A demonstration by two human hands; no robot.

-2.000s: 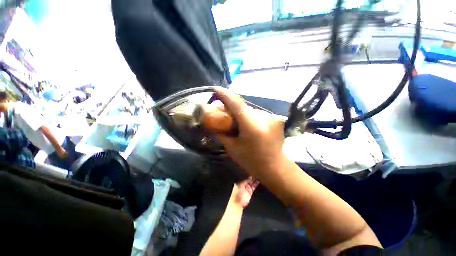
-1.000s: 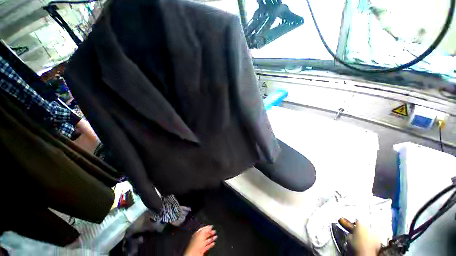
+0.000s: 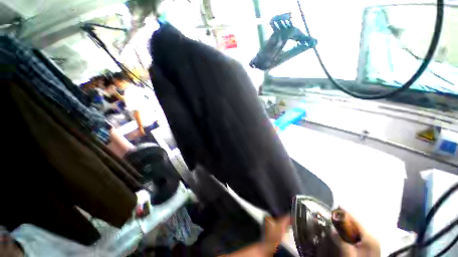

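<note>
A dark charcoal suit jacket point(image 3: 216, 115) hangs in the middle, seen side-on and slanting down to the right. My left hand point(image 3: 276, 232) is at its lower end, blurred, closed on the cloth, with the fingertips partly hidden. My right hand point(image 3: 365, 245) is at the bottom right, partly cut off by the edge, and holds the steam iron point(image 3: 314, 228) by its brown handle. The iron is raised, with its pointed end up, just right of the jacket's lower end and my left hand.
The black pressing board point(image 3: 316, 184) shows behind the jacket on a white table point(image 3: 351, 160). Brown garments point(image 3: 65, 150) and a checked garment point(image 3: 75, 95) hang left. A black fan point(image 3: 155, 170) and people stand beyond. Black hangers point(image 3: 283, 42) hang at the window. Black cables point(image 3: 432, 55) loop at right.
The iron has been lifted from the rest cloth and moved left to the jacket. My left hand has moved right and taken the jacket's lower end. The jacket now shows side-on.
</note>
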